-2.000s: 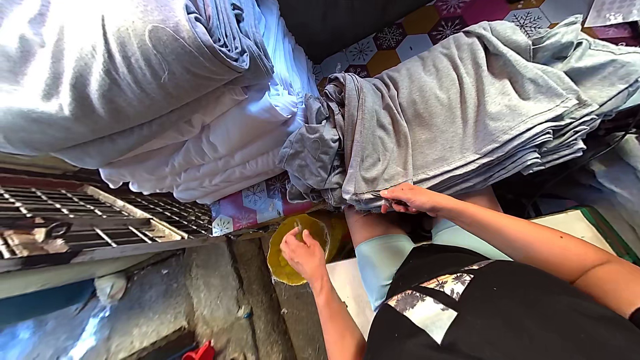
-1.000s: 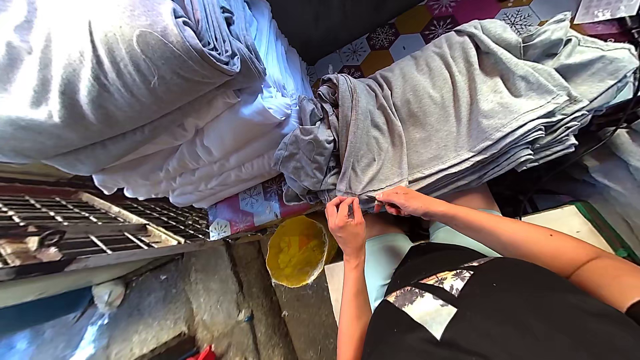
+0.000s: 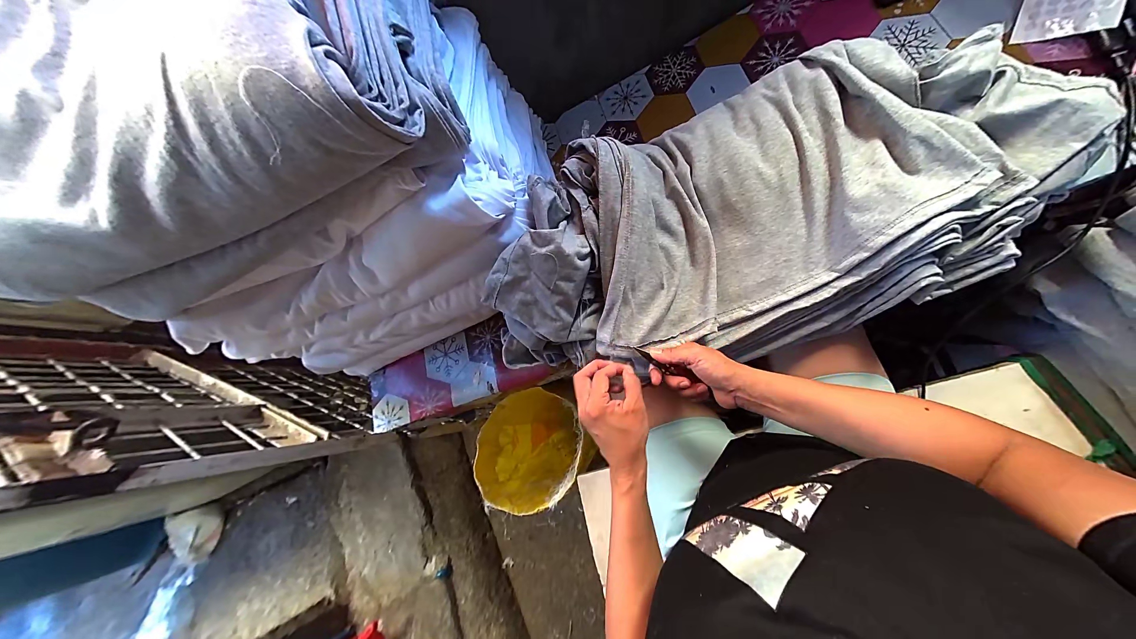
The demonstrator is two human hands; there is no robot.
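A stack of grey knit fabric pieces (image 3: 799, 186) lies across the table and reaches over my lap. At its near left corner my right hand (image 3: 697, 371) is closed on a small dark pointed tool (image 3: 652, 358), perhaps thread snips; its tip is against the fabric edge. Just left of it, my left hand (image 3: 611, 399) has its fingertips pinched together at the same edge; whether thread or cloth is between them is too small to tell. Bunched darker grey cloth (image 3: 546, 284) sits above my left hand.
Tall folded piles of grey cloth (image 3: 222, 160) and white cloth (image 3: 399, 266) stand at left on the snowflake-patterned table cover (image 3: 444, 359). Below the table edge is a yellow container (image 3: 528, 453). A metal grille (image 3: 177, 408) lies at lower left; a black cable (image 3: 1065, 244) hangs at right.
My left hand has moved from over the yellow container up to the fabric edge beside my right hand. My right hand has stayed at the stack's near corner.
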